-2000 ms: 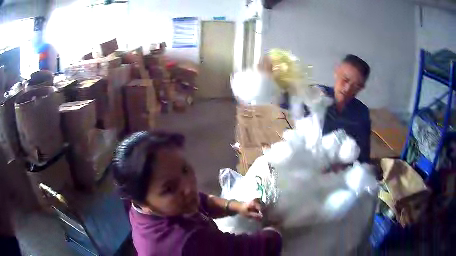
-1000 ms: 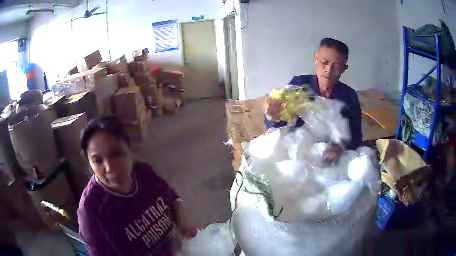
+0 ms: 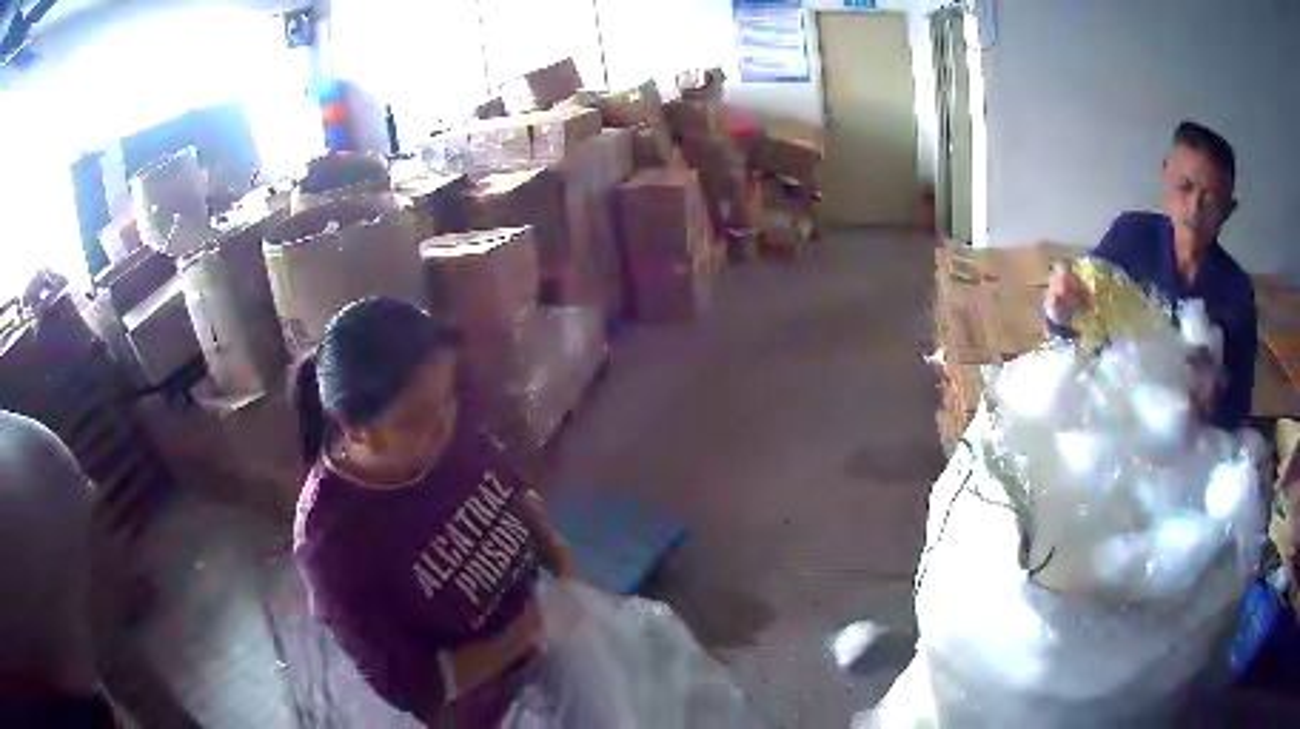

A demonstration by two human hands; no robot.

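Observation:
Neither of my hands shows in the head view. A large white bulging sack (image 3: 1055,641) stands at the lower right, with pale rounded bagged lumps (image 3: 1141,456) heaped at its open mouth. A person in dark clothes behind the sack holds a yellow bundle (image 3: 1119,302) above the lumps. A person in a purple shirt (image 3: 428,548) at the lower left holds a clear plastic bag (image 3: 627,662). One white lump (image 3: 858,645) lies on the floor left of the sack.
Brown cartons (image 3: 663,242) stand in stacks at the left and back. Tan flat cardboard (image 3: 984,306) lies behind the sack. A pale door (image 3: 867,121) is in the back wall. A blue flat thing (image 3: 620,538) lies on the floor. Part of another person's head (image 3: 43,556) shows at the left edge.
The view has turned left, so the sack now stands further right. The person in purple looks down and holds the clear bag. A head has come into view at the left edge.

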